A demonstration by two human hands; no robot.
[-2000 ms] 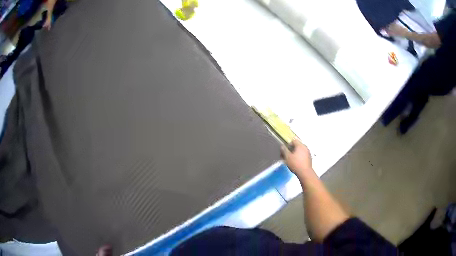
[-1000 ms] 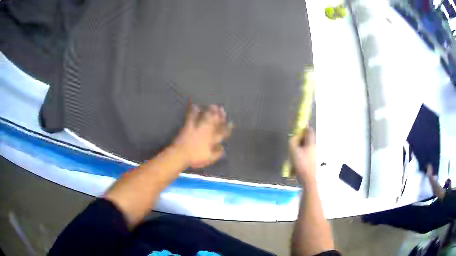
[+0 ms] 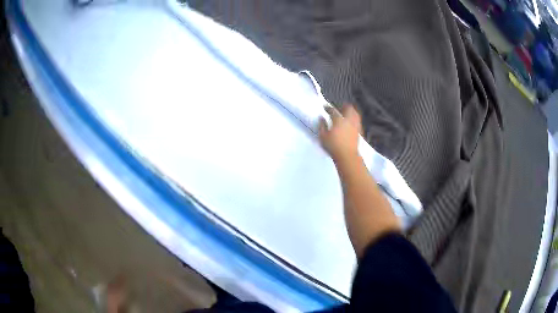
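Observation:
A large grey-brown fabric (image 3: 398, 55) lies at the top and right, its right part bunched in folds. Its near edge is turned to show a white side. My right hand (image 3: 340, 131) is closed on this edge at the centre; the fingertips are blurred. A smooth white layer (image 3: 202, 140) lies nearer to me. My left hand (image 3: 116, 294) seems to be the blurred skin-coloured shape low at the left, beside the table; its fingers cannot be made out.
Blue layers (image 3: 147, 168) run along the table's near side. The floor (image 3: 55, 226) shows at the lower left. A short yellow strip (image 3: 504, 301) is at the lower right; another yellow strip (image 3: 522, 87) is at the upper right. Coloured items are heaped beyond.
The view has swung left along the table. My right hand has let go of the yellow strip and now holds the fabric edge. My left hand has left the brown fabric.

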